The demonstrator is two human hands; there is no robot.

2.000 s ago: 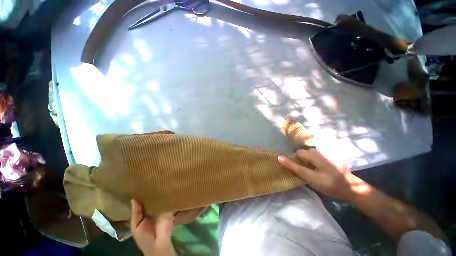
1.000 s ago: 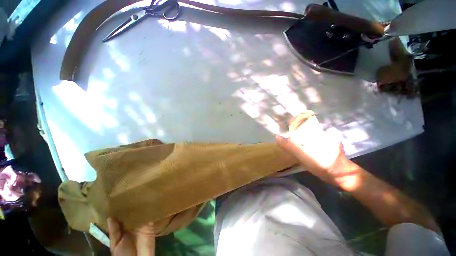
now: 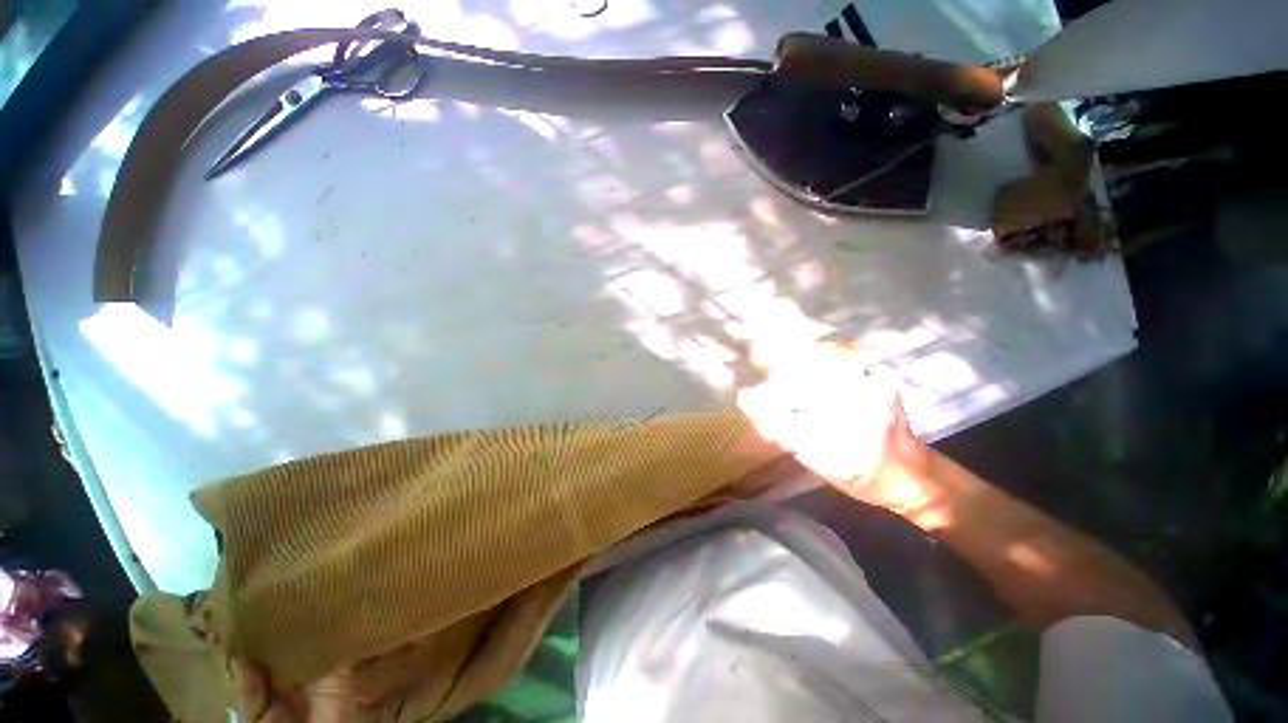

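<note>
A finely ridged golden-brown garment piece (image 3: 466, 516) lies along the table's near edge, its left part hanging over toward the lap. My left hand (image 3: 332, 695) is at its lower left edge, cut by the frame and partly hidden by cloth; its fingertips show against the cloth. My right hand (image 3: 833, 424) is at the narrow right end of the cloth, washed out by sunlight, so its fingers are hard to make out.
An iron (image 3: 833, 141) with a brown handle sits at the back right, a brown block (image 3: 1042, 212) beside it. Open shears (image 3: 304, 96) lie at the back left by a curved grey-brown strip (image 3: 134, 198). The pale table (image 3: 424, 297) is sun-dappled.
The view has shifted, so the table items sit further left. The cloth's left top edge is now spread flatter. My left hand is lower and more covered by cloth. My right hand is in brighter sun.
</note>
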